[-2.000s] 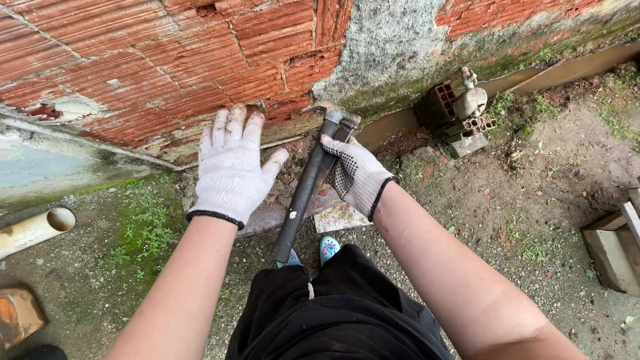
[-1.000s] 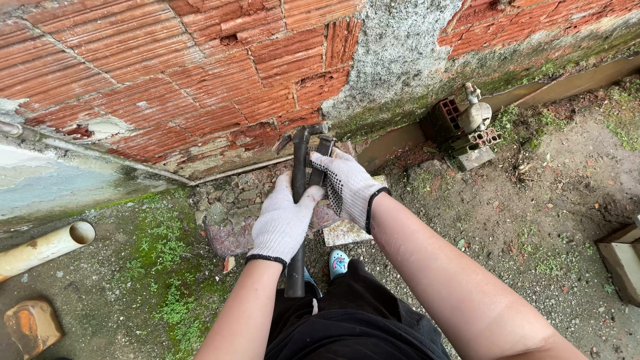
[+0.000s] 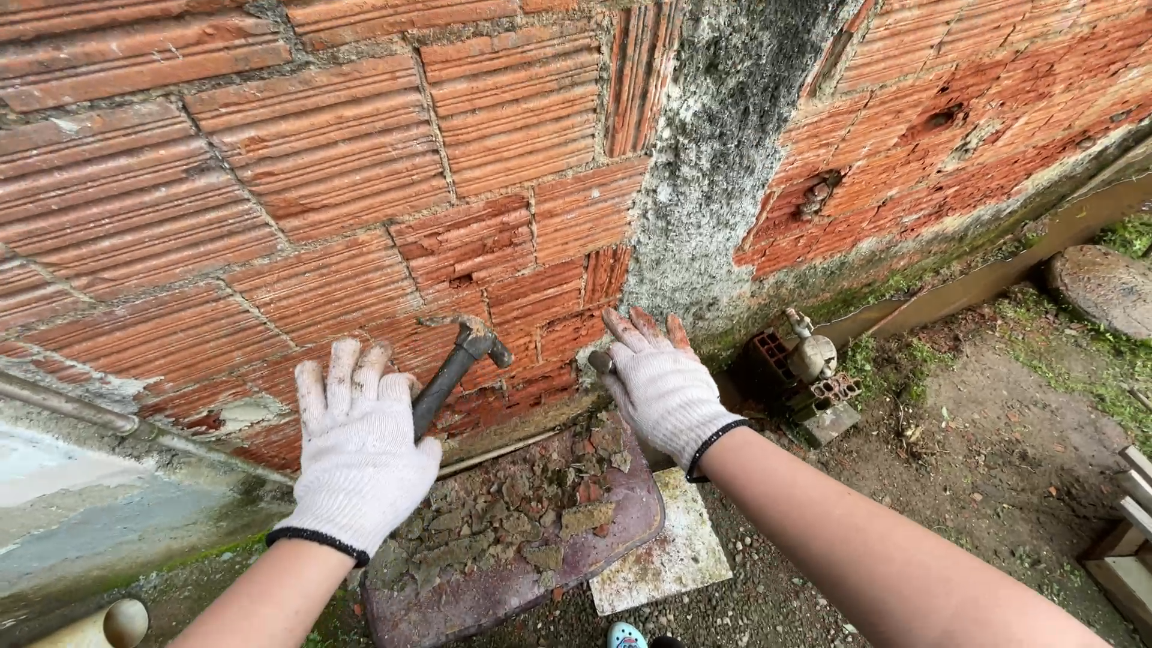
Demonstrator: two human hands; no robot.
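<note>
My left hand (image 3: 364,450), in a white knit glove with dirty fingertips, is before the brick wall (image 3: 342,144). A claw hammer (image 3: 457,364) with a dark handle rests between its thumb and palm, head up, while the fingers are extended. My right hand (image 3: 661,387), in a matching glove with reddish dust on its fingers, is curled near the foot of the grey mortar strip (image 3: 706,180). The rounded end of a dark tool (image 3: 600,362) shows at its thumb; the rest is hidden by the hand.
Mortar and brick rubble (image 3: 513,513) lies on a purple board (image 3: 459,589) below the hands. A pale slab (image 3: 666,549) is beside it. Hollow bricks (image 3: 832,391) with a tap stand right. A pipe (image 3: 126,423) runs along the left wall.
The hands, close together on the tools a second ago, are now apart, with the hammer at my left hand. The view has moved towards the wall.
</note>
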